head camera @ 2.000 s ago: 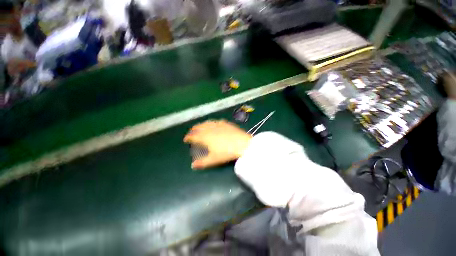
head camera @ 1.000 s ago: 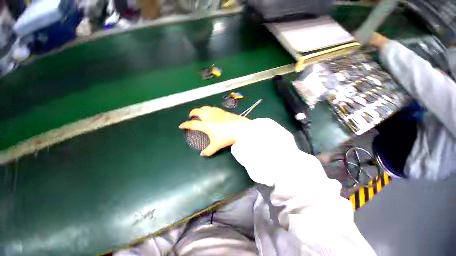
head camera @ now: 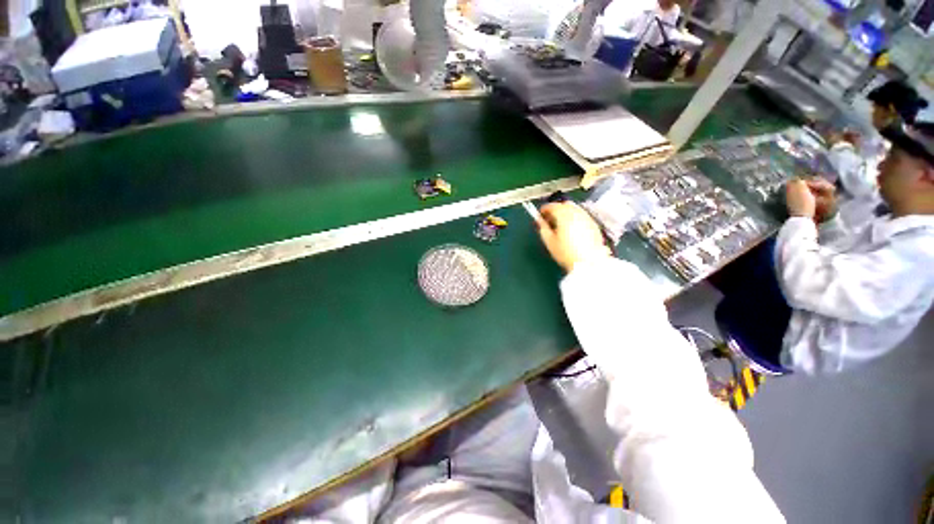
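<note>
My right hand (head camera: 574,233) is closed around the dark electric screwdriver (head camera: 611,242), which is mostly hidden by the hand. A short pale rod shows at the fingers; I cannot tell if it is the driver's end or the tweezers. A round, perforated silver-grey screw tray (head camera: 454,275) lies flat on the green mat, left of the hand. A small dark watch housing with a yellow-edged part (head camera: 490,227) lies between tray and rail. A similar unit (head camera: 432,187) lies on the belt beyond the rail. My left hand is out of the picture.
A pale metal rail (head camera: 389,230) divides mat and conveyor belt. A pale yellow-edged stack (head camera: 604,138) carries a large dark tray (head camera: 558,80). Clear parts trays (head camera: 696,220) and a crumpled plastic bag (head camera: 619,205) lie at the right. A seated person (head camera: 860,256) works beside them.
My right hand has moved right, from over the screw tray to the screwdriver, and closed on it. The tray is now uncovered. The view has shifted to show more of the people at right.
</note>
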